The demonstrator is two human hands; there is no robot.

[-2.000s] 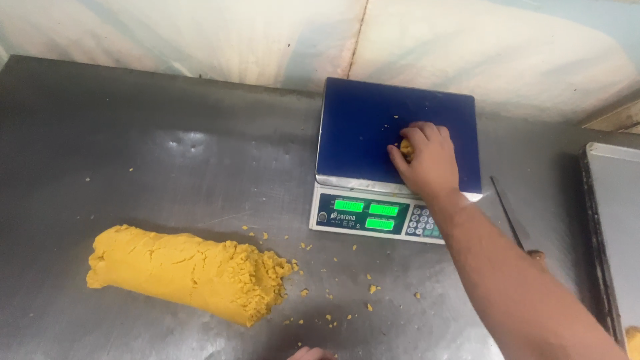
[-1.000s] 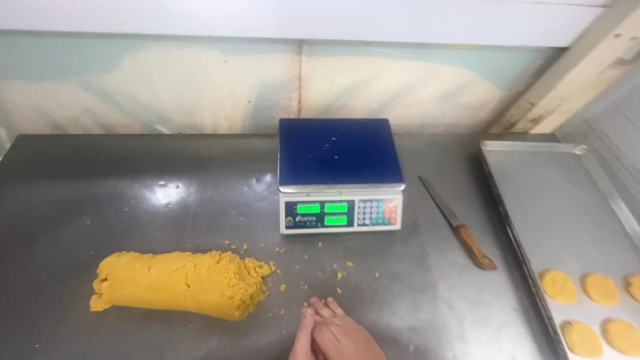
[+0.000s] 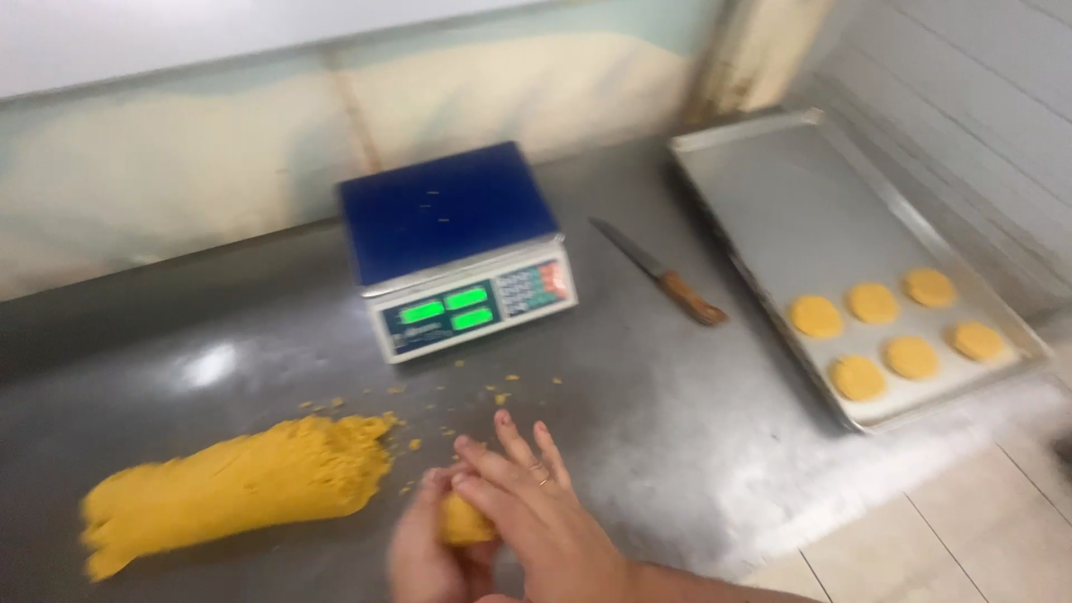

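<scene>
A small lump of yellow dough (image 3: 465, 519) sits between my two hands near the bottom of the view. My left hand (image 3: 427, 544) cups it from the left with curled fingers. Across its right side lies my right hand (image 3: 540, 511), fingers spread and a thin ring on one of them. A thick log of yellow dough (image 3: 243, 486), crumbly at its right end, rests on the metal table to the left of my hands. Beyond them stands a digital scale (image 3: 452, 218) with a blue platform and lit green displays; a few crumbs are on the platform.
A knife with a wooden handle (image 3: 691, 297) lies right of the scale. Farther right, a metal baking tray (image 3: 804, 193) holds several flat yellow dough rounds (image 3: 873, 303) at its near end. Dough crumbs (image 3: 502, 398) are scattered on the table (image 3: 653, 419). Tiled floor (image 3: 904, 544) shows at lower right.
My right hand was on the scale's platform over a yellow piece two seconds ago; it is now beside my left hand, with dough between them. The view has swung toward the tray.
</scene>
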